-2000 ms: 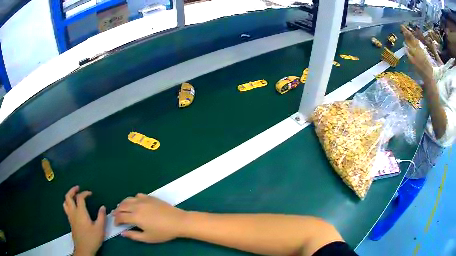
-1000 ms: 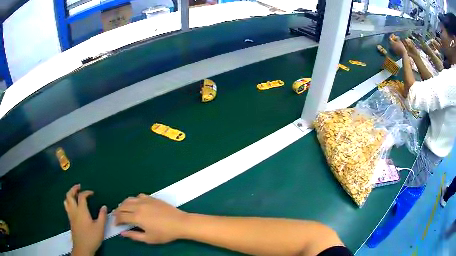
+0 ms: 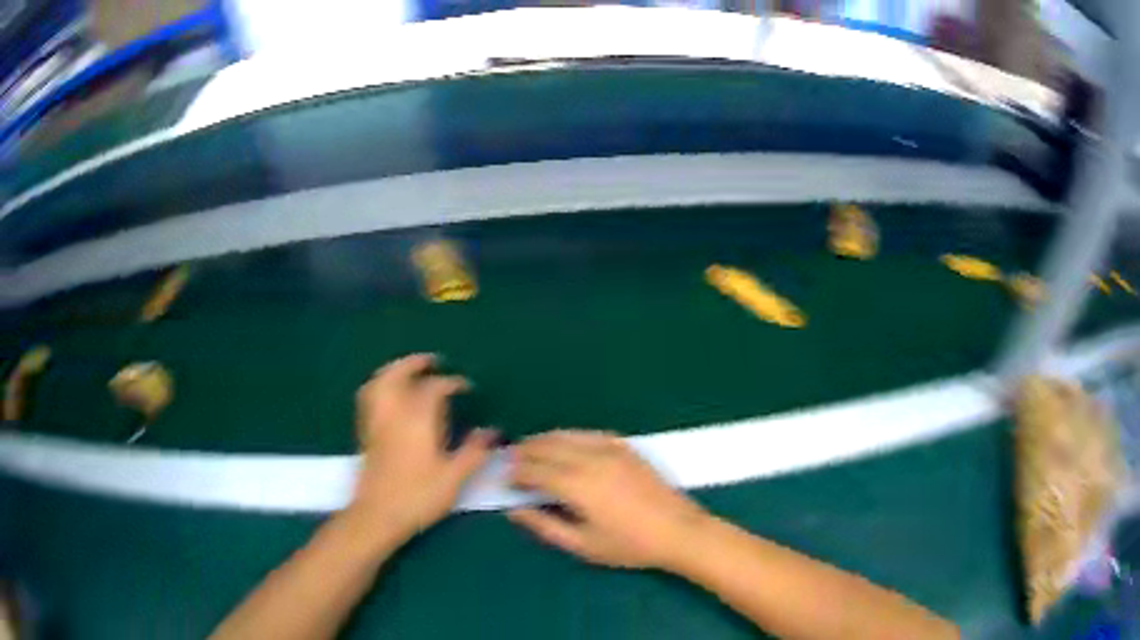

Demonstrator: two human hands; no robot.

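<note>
The frame is blurred. My left hand (image 3: 410,438) is over the pale rail (image 3: 800,438) and the belt's near edge, fingers apart and curved, with nothing seen in it. My right hand (image 3: 603,498) rests palm down on the rail just right of it, empty, fingers slightly bent. On the dark green belt (image 3: 588,338) beyond lie a yellow chassis strip (image 3: 754,296), a yellow car shell (image 3: 444,270) and another shell (image 3: 853,233). A domed yellow shell (image 3: 141,388) with a thin pale strand lies left of my hands. Neither hand touches these parts.
More yellow parts lie at the belt's far left (image 3: 163,291) and far right (image 3: 971,268). A bag of small tan parts (image 3: 1063,488) stands on the near green tabletop at the right, beside a pale upright post (image 3: 1078,256).
The view has turned left, so the bag and post sit nearer the right edge and more belt parts show at left. The neighbouring worker is out of view. My hands stay by the rail.
</note>
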